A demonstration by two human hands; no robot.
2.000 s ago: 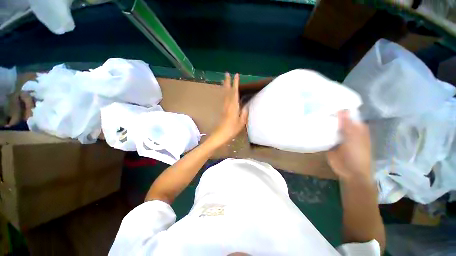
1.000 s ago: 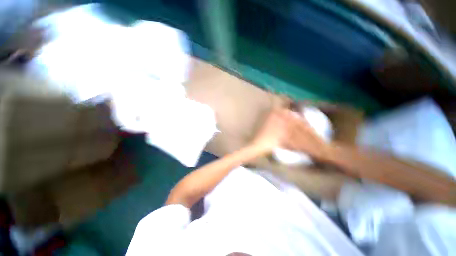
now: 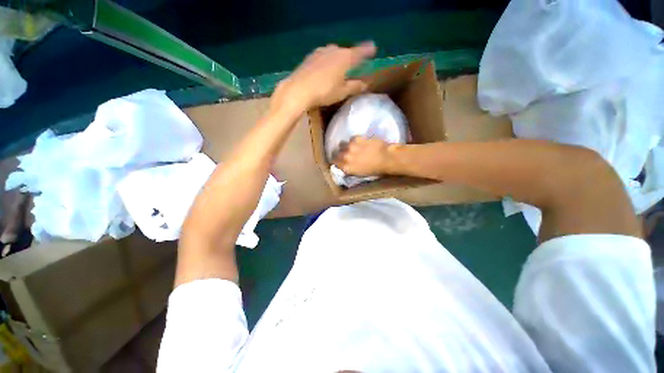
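Observation:
An open brown carton [image 3: 426,109] stands on the cardboard-covered ledge in front of me. A round white bagged unit [image 3: 368,120] sits inside it. My right hand [image 3: 362,156] reaches into the carton and presses on the near left part of the unit; its fingertips are partly hidden against the bag. My left hand [image 3: 325,73] is at the carton's far left corner with its fingers apart, holding nothing that I can see.
White bagged units [image 3: 102,167] lie in a pile on the left. More white bags [image 3: 575,80] lie on the right. A big brown carton [image 3: 95,291] stands below the ledge at the left. A green metal post [image 3: 160,44] rises beyond the ledge.
The white bagged unit that my right hand held above the ledge is now down inside the carton. My left hand has moved from the ledge to the carton's far left corner.

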